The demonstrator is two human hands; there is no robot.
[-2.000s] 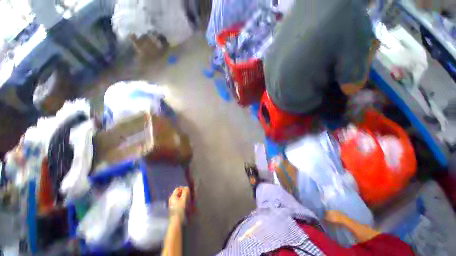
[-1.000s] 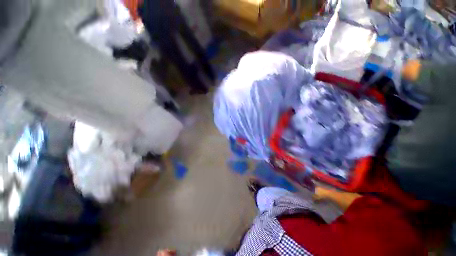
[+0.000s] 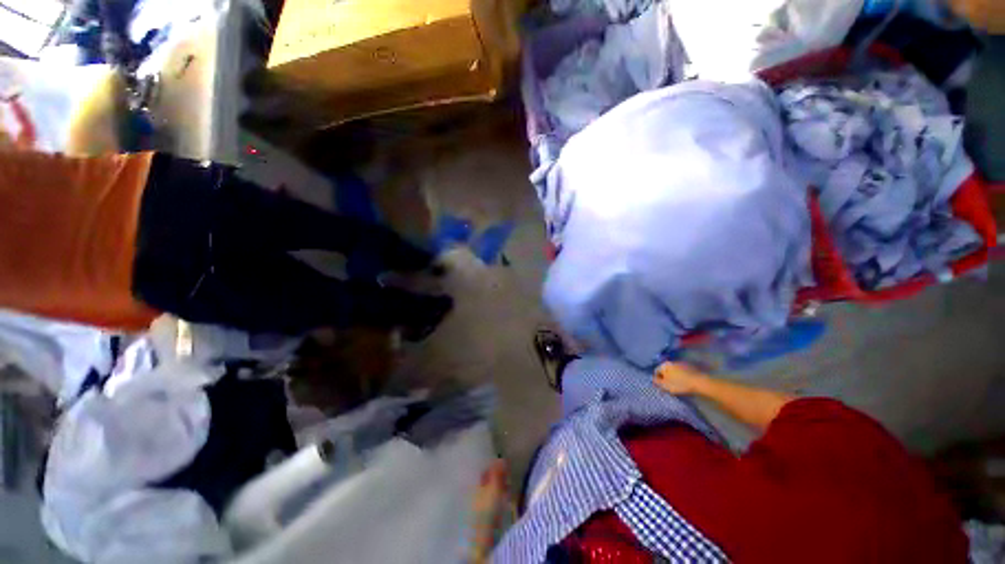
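Note:
A large rounded light blue cloth bundle (image 3: 683, 209) lies just in front of me on the right. My right hand (image 3: 681, 380) is beside its lower edge, near my lap; the fingers are partly hidden and I cannot tell if they touch the cloth. My left hand (image 3: 493, 485) is small and blurred at the bottom centre, beside a pale grey-white surface (image 3: 386, 512); its fingers are unclear. A red basket (image 3: 975, 226) to the right of the bundle holds crumpled light blue cut pieces (image 3: 871, 165).
A person in an orange top and dark trousers (image 3: 231, 242) stands at the left. A brown carton (image 3: 386, 55) is at the top. White cloth heaps (image 3: 127, 452) lie lower left. Blue scraps (image 3: 474, 237) lie on the floor (image 3: 490, 331). A lined crate (image 3: 537, 88) stands behind the bundle.
The view has moved on past the grey-clad person. The bundle and red basket now appear larger and sharper. The orange-clad person and the carton have come further into view. My left arm is lower in the picture.

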